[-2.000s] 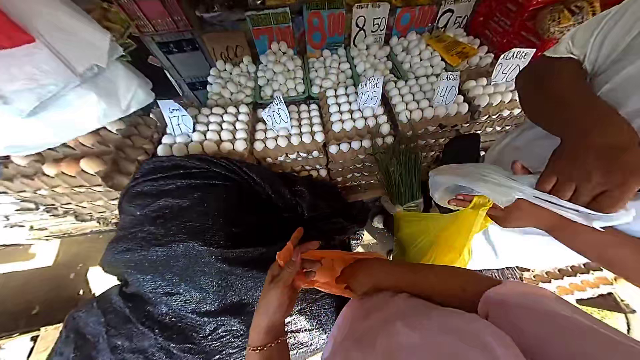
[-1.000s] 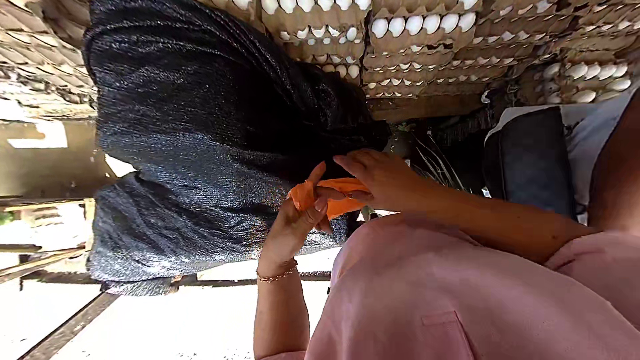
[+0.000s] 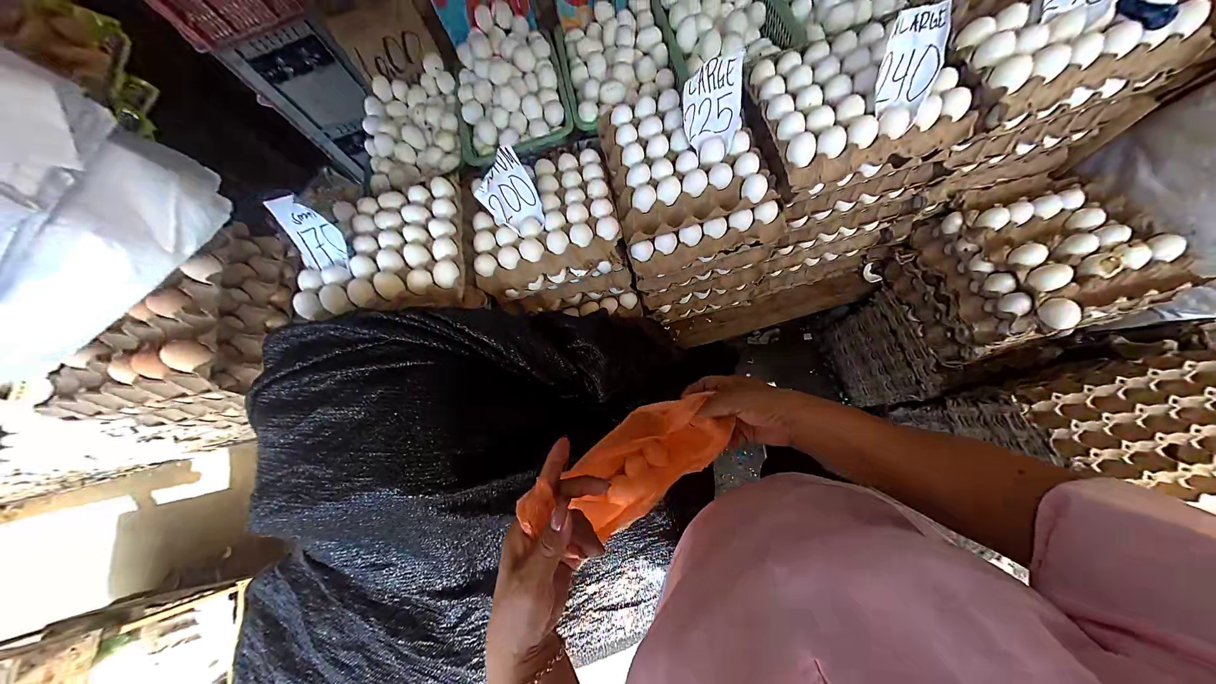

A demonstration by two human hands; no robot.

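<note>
An orange thin plastic bag (image 3: 655, 461) stretches between my two hands, in front of a black shiny cloth (image 3: 399, 456). My left hand (image 3: 546, 541), with a bracelet at the wrist, grips the bag's lower left end, its index finger pointing up. At the bag's upper right end, my right hand (image 3: 746, 408) pinches its edge. Some fingers show through the thin plastic. What else the bag may hold cannot be told.
Stacked cardboard trays of white eggs (image 3: 693, 180) with handwritten price cards stand beyond the cloth. Brown eggs (image 3: 166, 356) are at left. More egg trays (image 3: 1054, 266) and stacked empty trays (image 3: 1130, 408) are at right. A white plastic sheet (image 3: 104, 218) hangs upper left.
My hands have moved apart and the orange bag is spread wider between them. The person with the yellow bag at the right, seen two seconds ago, is out of view. The view has shifted.
</note>
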